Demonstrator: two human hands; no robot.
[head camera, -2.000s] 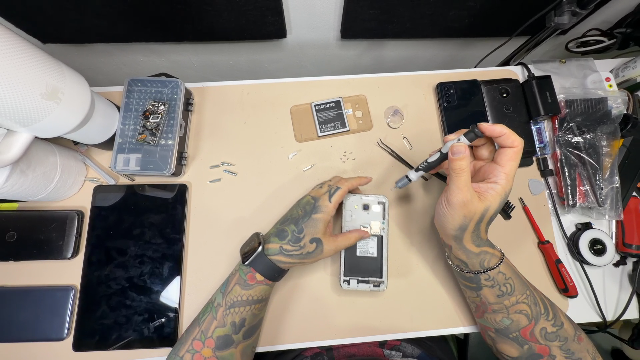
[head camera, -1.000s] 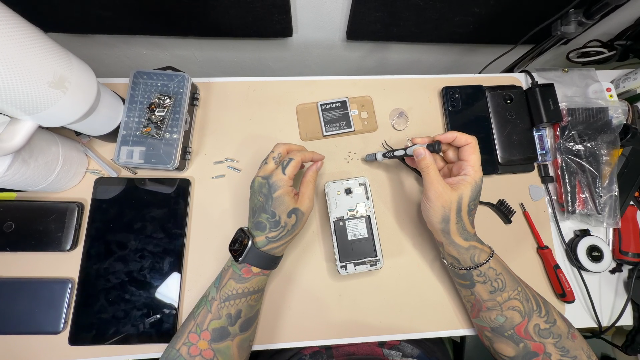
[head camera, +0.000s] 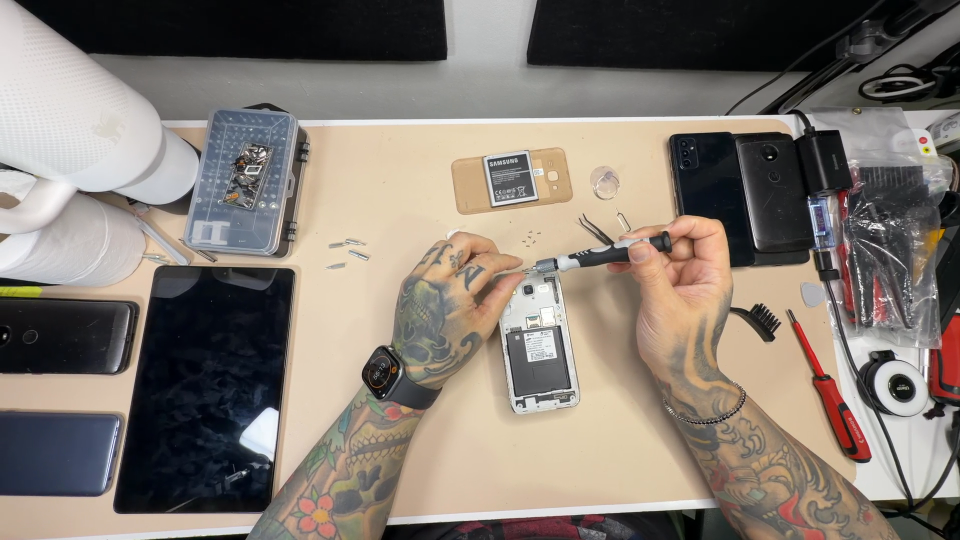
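Observation:
My right hand (head camera: 679, 289) holds a black and grey precision screwdriver (head camera: 604, 256) nearly level, its tip pointing left over the top end of an opened smartphone (head camera: 537, 349). The fingertips of my left hand (head camera: 457, 300) are close together at the screwdriver's tip; whether they hold something small cannot be told. The phone lies with its back off, showing the empty battery bay. Several tiny screws (head camera: 532, 238) lie above it. Beyond them a Samsung battery (head camera: 511, 178) rests on a gold back cover (head camera: 470, 184). Black tweezers (head camera: 595, 229) and a SIM eject pin (head camera: 622, 220) lie near the screwdriver.
Several driver bits (head camera: 358, 255) lie left, near a clear-lidded parts box (head camera: 281, 187) and a dark tablet (head camera: 206, 390). At right are a black phone (head camera: 712, 195), a small brush (head camera: 761, 321), a red screwdriver (head camera: 829, 397), cables and a plastic bag of tools (head camera: 892, 247).
My left hand left the phone and now meets the screwdriver's tip. The screwdriver has moved from beside the tiny screws to over the phone's top end.

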